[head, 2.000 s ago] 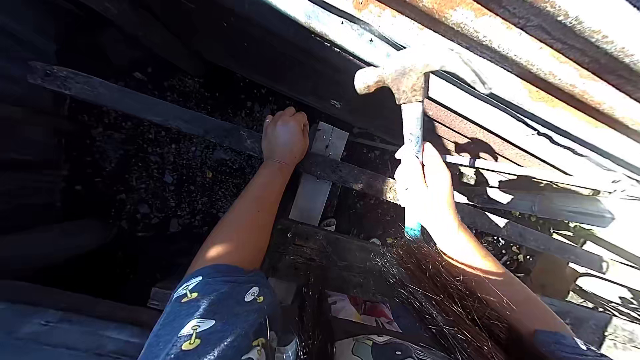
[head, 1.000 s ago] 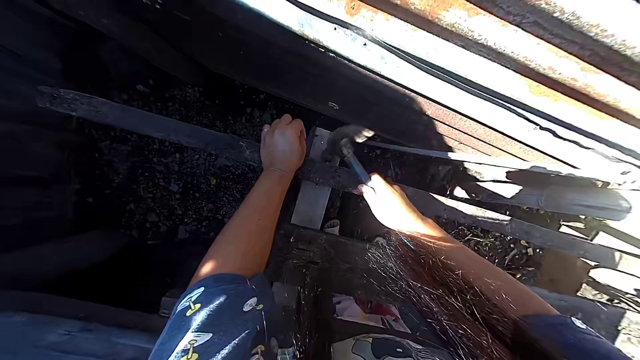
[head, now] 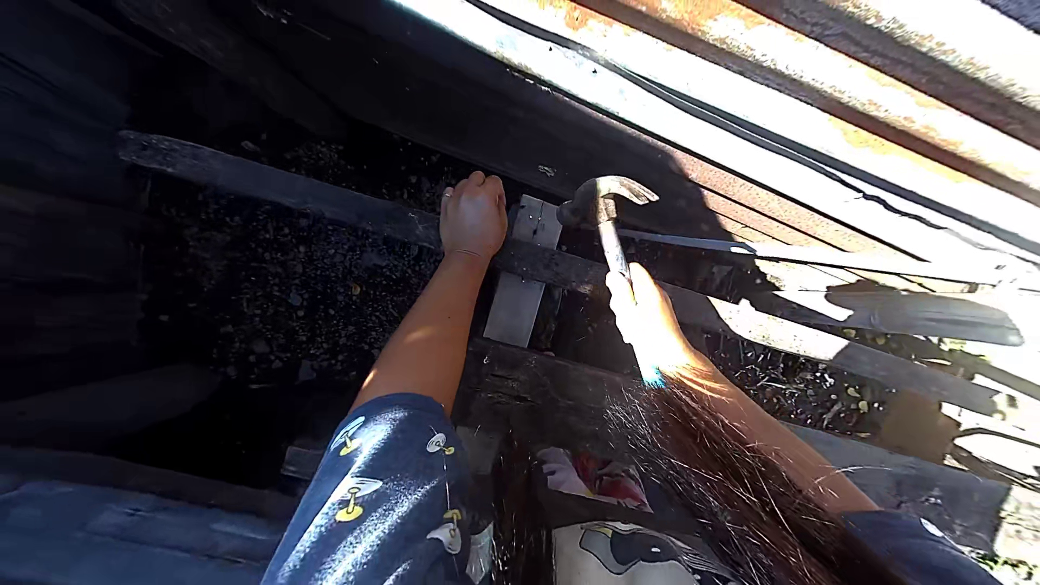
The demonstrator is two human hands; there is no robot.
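My right hand (head: 646, 313) grips a claw hammer (head: 605, 203) by its handle, its claw pointing up and right. The hammer head is just right of a short pale wooden board (head: 516, 305), whose upper end bears small nail-like marks. A long, narrow wooden plank (head: 325, 195) runs across the short board. My left hand (head: 473, 215) rests with curled fingers on the long plank, just left of the short board; whether it pinches or holds anything is hidden.
Rusty corrugated metal sheets (head: 812, 106) slope across the upper right. A dark wooden beam (head: 552, 382) lies nearer my body, and gravelly ground (head: 284, 284) shows below the planks. A grey bundle-like object (head: 934, 317) lies at the right. Long hair hangs over my right forearm.
The hammer was raised two seconds ago, then low at the short board one second ago; now its head is slightly right of the board. My left hand has stayed at the plank.
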